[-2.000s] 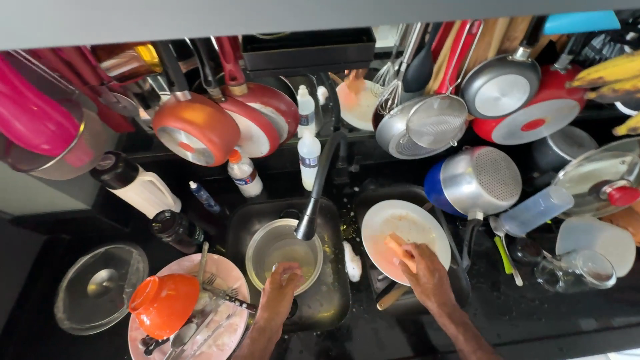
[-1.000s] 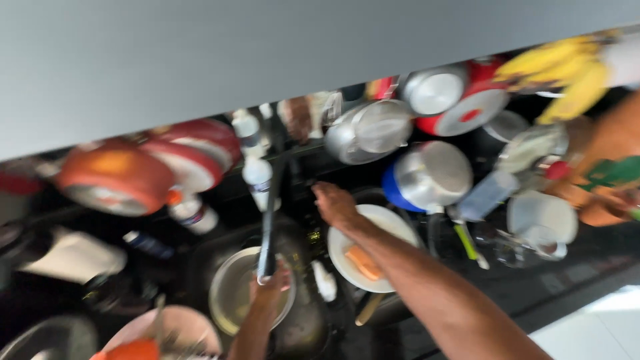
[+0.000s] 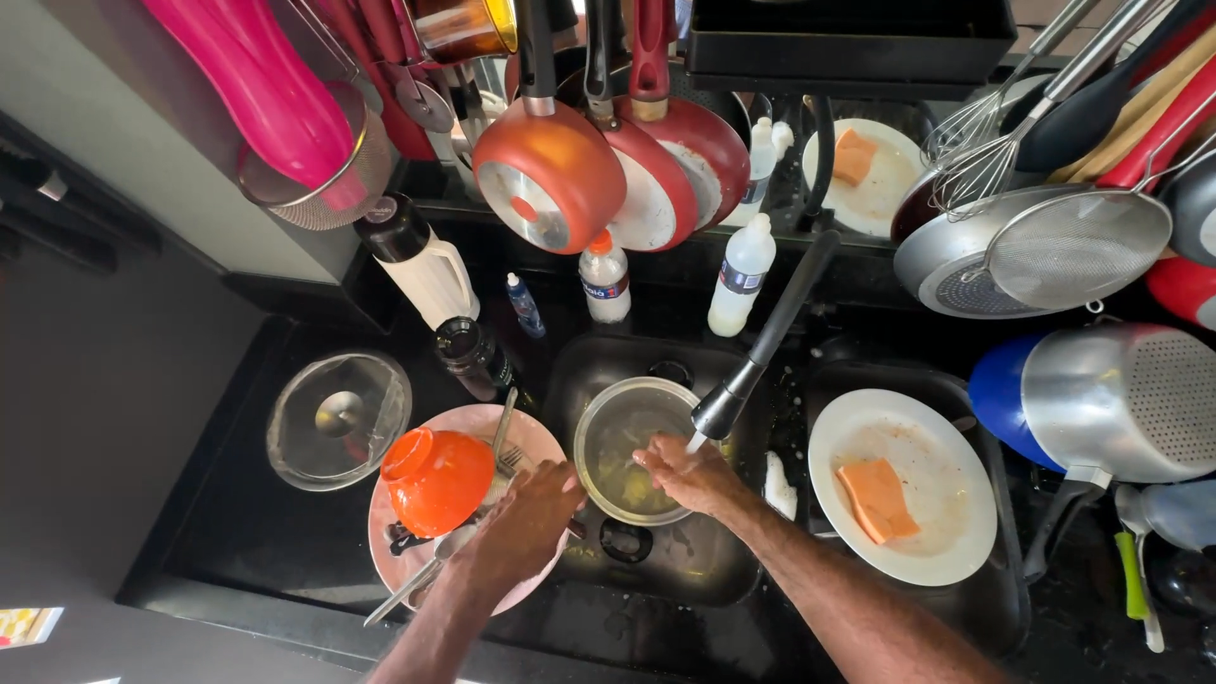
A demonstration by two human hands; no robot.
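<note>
Water runs from the black faucet [image 3: 727, 404] onto my right hand [image 3: 689, 472], which is over a clear round container [image 3: 598, 427] holding cloudy liquid in the left sink basin. My left hand [image 3: 541, 508] is above the right side of a pink plate [image 3: 389, 560]; whether its fingers touch anything is hidden. That plate carries an upturned orange bowl [image 3: 437, 480], a fork and other cutlery. On a white oval plate [image 3: 936, 475] in the right basin lies an orange sponge [image 3: 876, 501]. A crumpled white item [image 3: 779, 486] rests between the basins.
A clear lid [image 3: 339, 421] lies on the left counter. Behind the basins stand a thermos [image 3: 427, 275], a small blue bottle [image 3: 525, 306] and two plastic bottles [image 3: 605, 285]. Red pans [image 3: 551, 180] hang above. A metal strainer pot [image 3: 1121, 404] is at the right.
My right hand has moved from near the back of the right basin to the running water over the container. My left hand has moved from the container to the pink plate.
</note>
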